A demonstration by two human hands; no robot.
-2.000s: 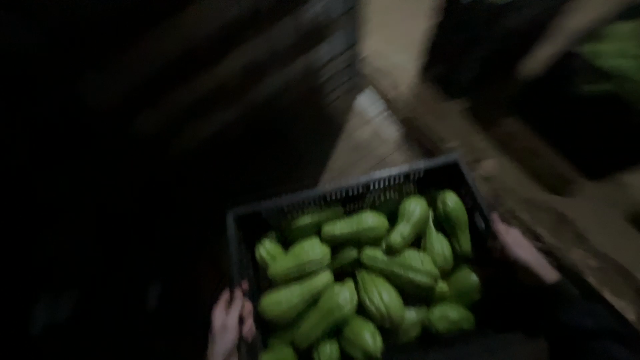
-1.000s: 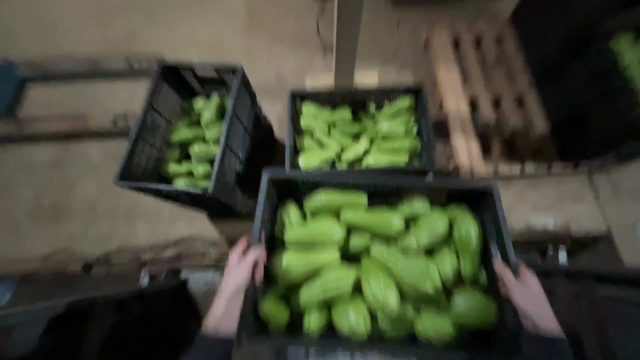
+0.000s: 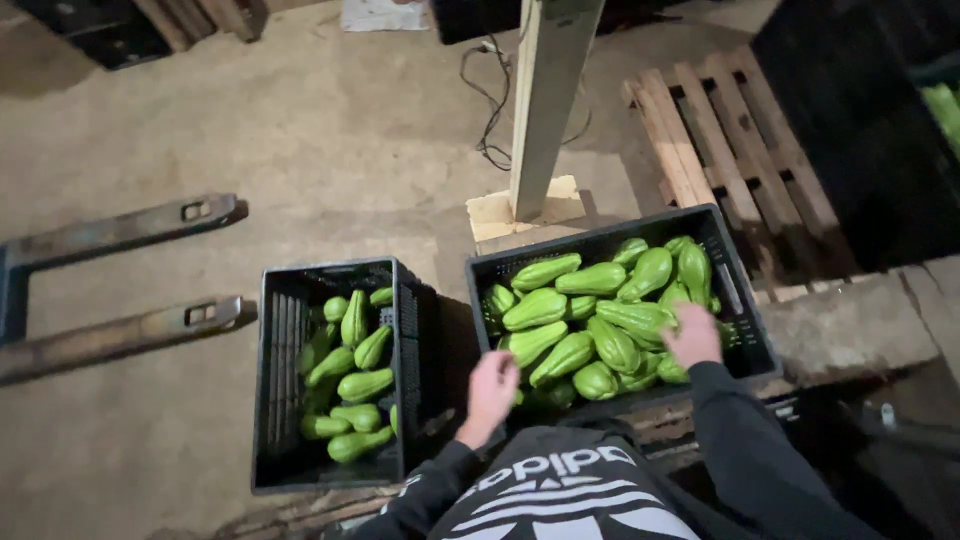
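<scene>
A black plastic crate (image 3: 600, 236) full of green chayotes (image 3: 592, 278) stands right in front of me, at the foot of a wooden post. My left hand (image 3: 491, 390) is over its near left corner, fingers bent and blurred; whether it touches a chayote is unclear. On the right, my right hand (image 3: 691, 334) rests on or just above the chayotes, its fingertips partly hidden. To the left stands another black crate (image 3: 330, 264), holding fewer chayotes (image 3: 332, 366).
Pallet jack forks (image 3: 127, 232) lie at the left on the concrete floor. Behind the full crate rise the wooden post (image 3: 551, 112) and a loose black cable (image 3: 495, 112). A wooden pallet (image 3: 739, 142) and a tall dark crate stack (image 3: 855, 135) are at the right.
The full crate, gripped at both sides earlier, now stands where a chayote-filled crate showed beyond it. Both hands have left its sides and moved over the chayotes.
</scene>
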